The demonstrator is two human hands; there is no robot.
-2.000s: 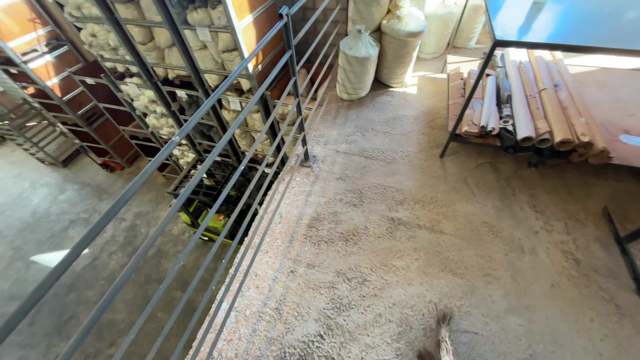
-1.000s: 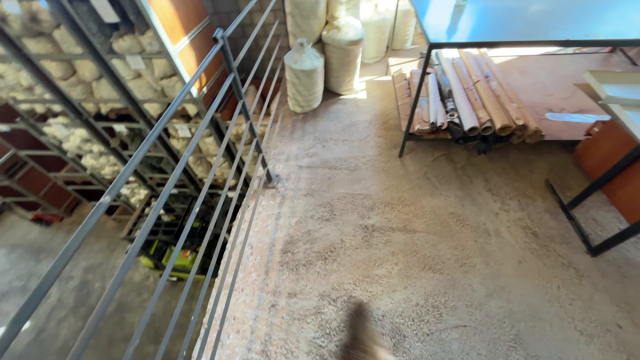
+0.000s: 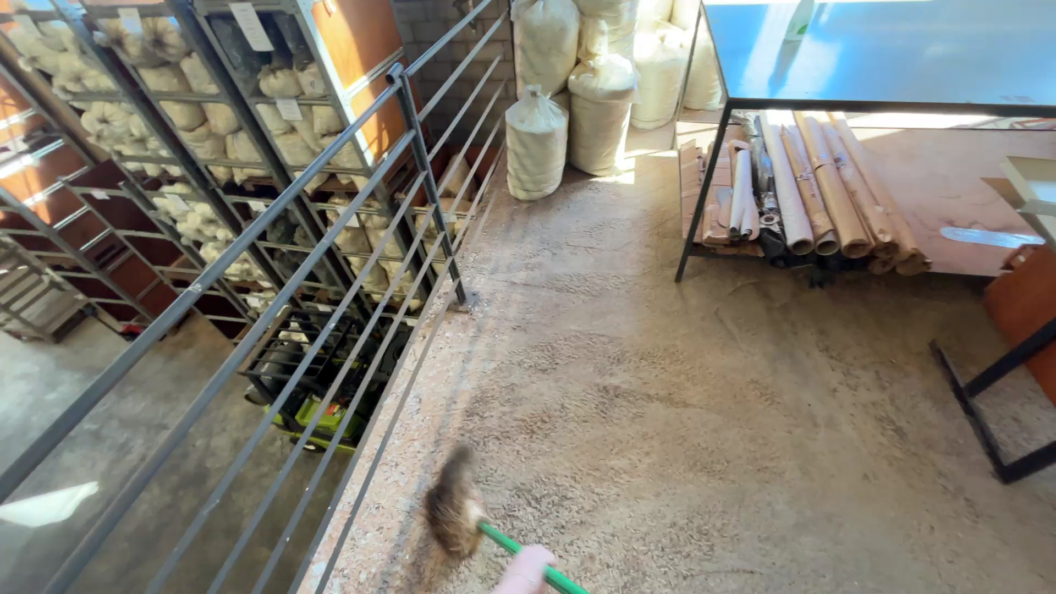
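At the bottom of the head view, my left hand (image 3: 526,571) is closed around the green handle (image 3: 528,554) of a broom; only part of the hand shows, and from its angle it looks like the left. The broom's head (image 3: 454,510), with brown bristles blurred by motion, touches the floor just right of the speckled edge strip (image 3: 375,495) beneath the metal railing (image 3: 318,272). Small bits of loose debris (image 3: 577,404) lie scattered over the concrete floor (image 3: 742,396). My right hand is out of the frame.
Full whitish sacks (image 3: 536,144) stand at the railing's far end. To the right, a blue-topped table (image 3: 891,58) has cardboard rolls (image 3: 833,190) on its lower shelf; a black metal leg frame (image 3: 982,412) stands nearer. Left of the railing is a drop to racks (image 3: 272,124) and a green machine (image 3: 330,421).
The broom head has moved left, towards the railing, and my hand on the green handle has come into view. The view has shifted, showing more of the right side.
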